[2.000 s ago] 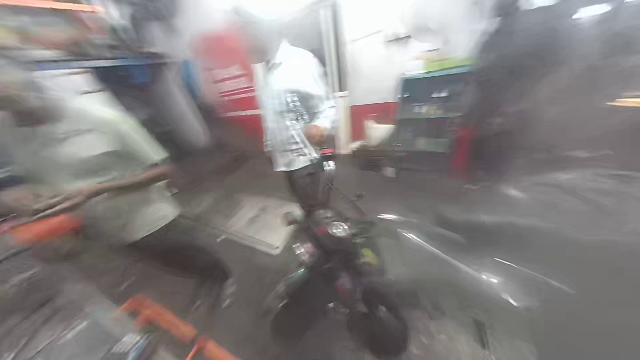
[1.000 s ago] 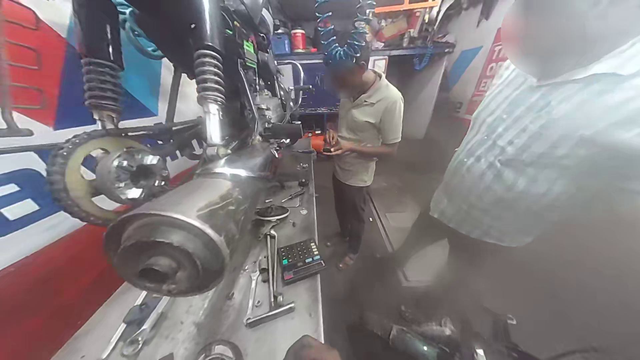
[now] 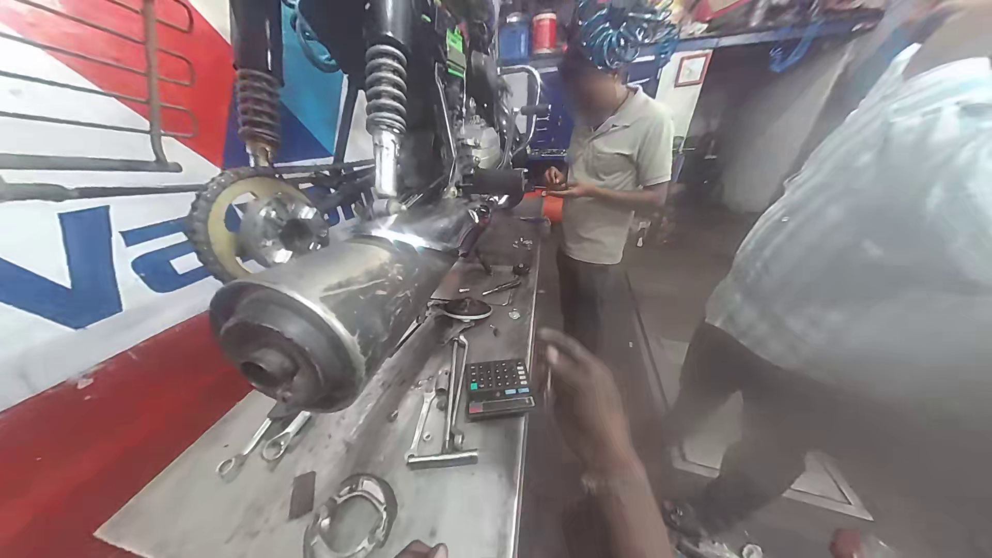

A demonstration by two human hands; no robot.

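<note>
My right hand (image 3: pixel 585 387) is raised just beyond the metal bench edge, right of a black calculator (image 3: pixel 500 387). Its fingers are bent and blurred, and whether it holds something thin is unclear. Only the fingertips of my left hand (image 3: pixel 422 549) show at the bottom edge, near a ring of brake shoes (image 3: pixel 353 515). Left of the calculator lie a T-handle wrench (image 3: pixel 443 460) and an open-end spanner (image 3: pixel 421 418). Two ring spanners (image 3: pixel 246 449) lie under the motorcycle's exhaust muffler (image 3: pixel 333 310). A round dark part (image 3: pixel 466 309) rests farther along the bench.
The motorcycle's rear sprocket (image 3: pixel 232 225) and shock absorber (image 3: pixel 386 93) stand above the bench (image 3: pixel 178 496) at left. A person in a light polo shirt (image 3: pixel 608 178) stands beyond the bench. Another person in a pale shirt (image 3: pixel 868 256) is close at right. Blue coiled hose (image 3: pixel 620 35) hangs overhead.
The view has swung from the shop floor to the bench and moved closer to it. My right hand has come up beside the calculator; one second ago only part of a hand showed at the bottom.
</note>
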